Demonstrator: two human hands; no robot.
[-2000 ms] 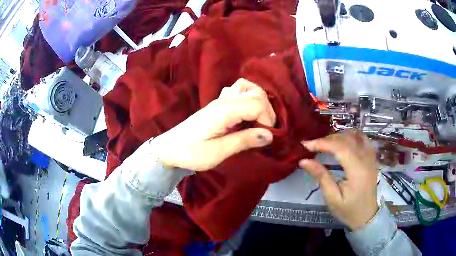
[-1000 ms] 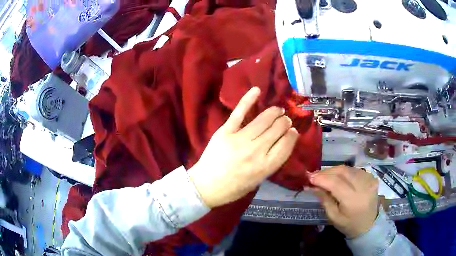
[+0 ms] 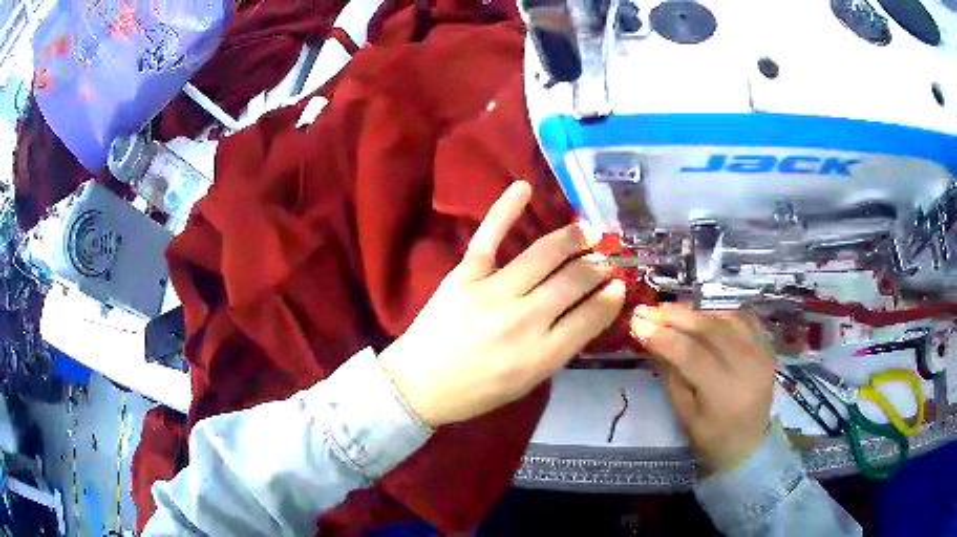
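A large dark red knit garment (image 3: pixel 367 199) covers the table left of the white sewing machine (image 3: pixel 756 79) with its blue band. My left hand (image 3: pixel 514 315) lies flat on the garment, fingertips close to the lit needle area (image 3: pixel 630 262), thumb or finger spread upward. My right hand (image 3: pixel 714 367) is just right of it, with fingertips pinched at the garment's edge by the presser foot. The pinched edge is mostly hidden by my fingers. A dark thread end (image 3: pixel 619 414) lies on the white table in front.
Scissors with green and yellow handles (image 3: pixel 876 446) and dark snips (image 3: pixel 808 399) lie right of my right hand. A measuring tape (image 3: pixel 609 467) runs along the front edge. A red strip (image 3: pixel 871 312) sits at the machine's right. A grey-white box (image 3: pixel 100 246), clear bottle (image 3: pixel 157 178) and purple bag (image 3: pixel 115 68) are left.
My right hand has moved up from the garment's lower corner to the needle area. My left hand stays flat on the cloth. The garment's lower right part has moved up, baring the table and thread.
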